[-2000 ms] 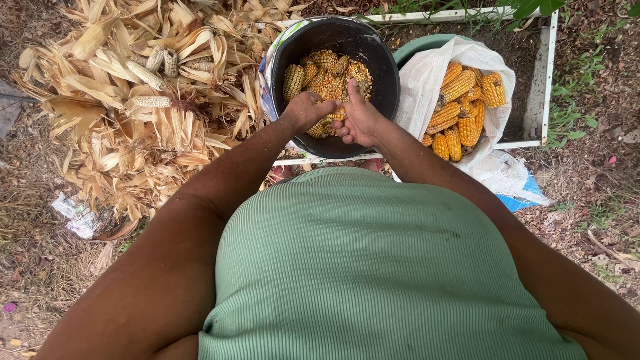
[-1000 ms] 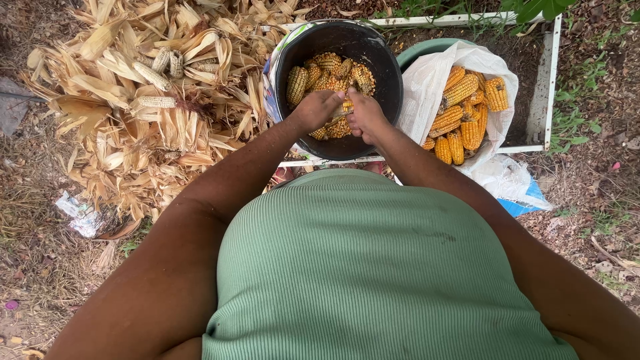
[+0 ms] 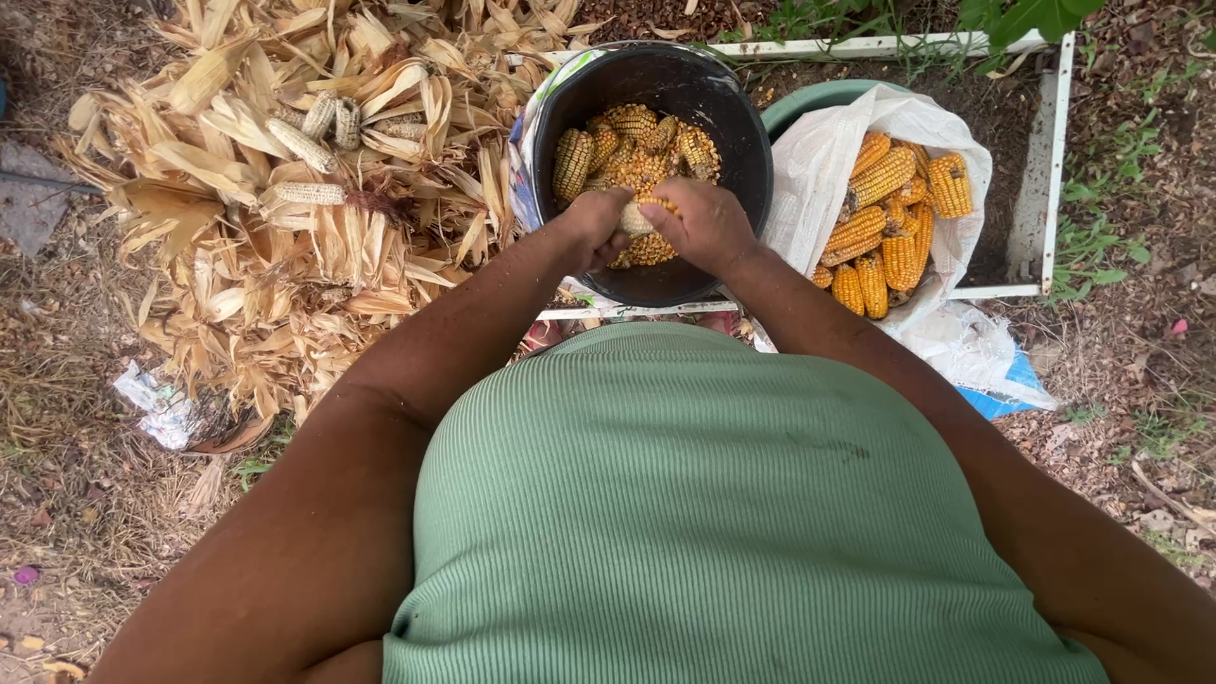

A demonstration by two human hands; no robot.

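A black bucket [image 3: 689, 81] holds loose yellow corn kernels [image 3: 651, 249] and several whole ears of corn [image 3: 573, 163]. Over its near half, my left hand [image 3: 598, 226] grips one end of a partly shelled corn cob [image 3: 635, 218]. My right hand [image 3: 703, 223] is closed around the other end, its thumb on the cob. A pale stripped part shows between the hands, with yellow kernels near the right thumb. The fingers hide much of the cob.
Dry corn husks [image 3: 218, 228] with bare cobs [image 3: 312, 194] lie heaped at left. Right of the bucket, a white woven sack [image 3: 793, 180] full of yellow ears sits in a green tub [image 3: 817, 98]. A white metal frame [image 3: 1056, 171] runs around them.
Both hands stay over the bucket and have shifted slightly around the cob. A pale part of the cob now shows between them. The husk heap and the sack look unchanged.
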